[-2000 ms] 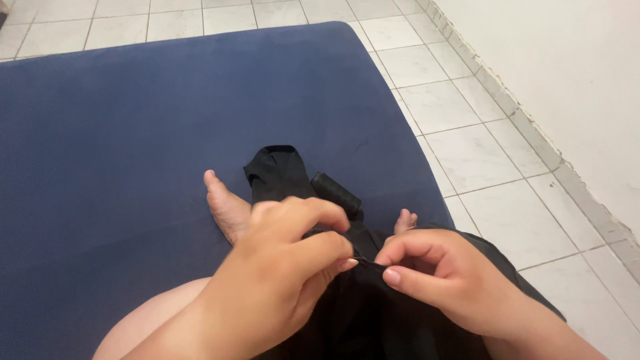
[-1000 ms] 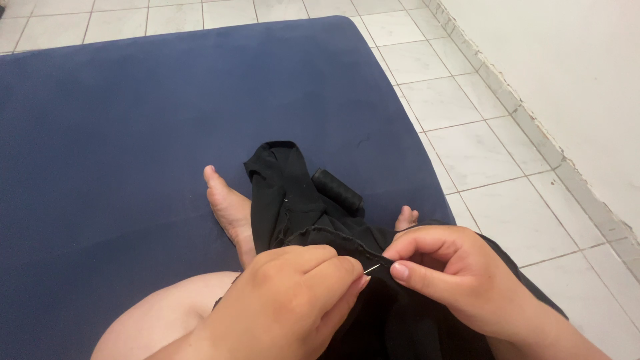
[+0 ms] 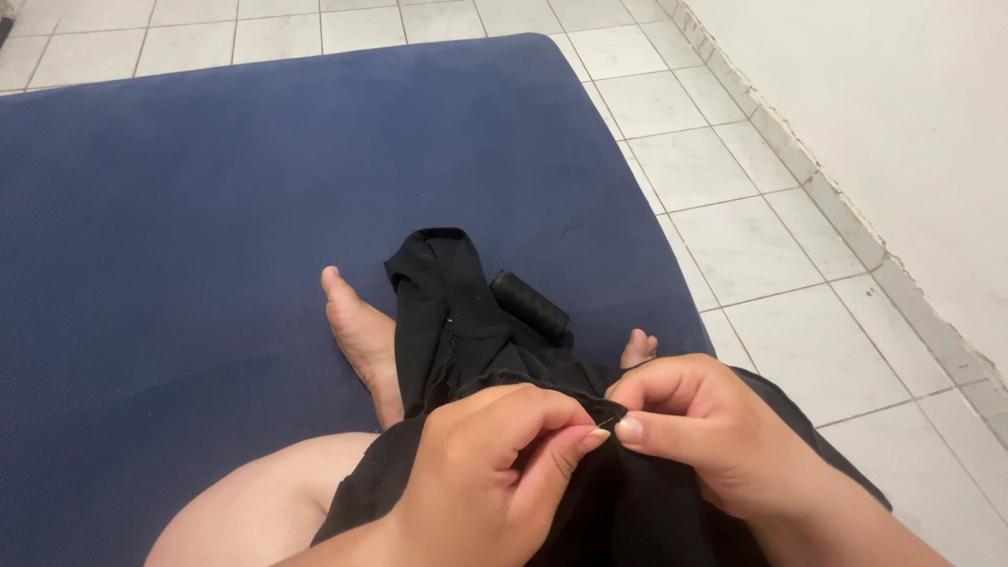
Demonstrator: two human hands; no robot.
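A black cloth garment (image 3: 453, 315) lies across my lap and over the mattress between my feet. My left hand (image 3: 504, 465) pinches a thin sewing needle (image 3: 606, 422) between thumb and forefinger, its other end at the fabric edge. Close beside it, my right hand (image 3: 693, 425) grips the raised edge of the garment between thumb and fingers. A spool of black thread (image 3: 531, 305) lies on its side against the cloth, beyond my hands. Whether thread runs through the needle I cannot tell.
Under me is a mattress with a blue cover (image 3: 276, 197). My bare feet (image 3: 358, 335) rest on it on both sides of the cloth. White floor tiles (image 3: 701, 173) surround its far and right edges, and a white wall (image 3: 890, 94) rises at the right.
One second ago the needle showed between my hands with its tip off the cloth; now it meets the fabric edge. My left hand has moved slightly, and the right still grips the garment.
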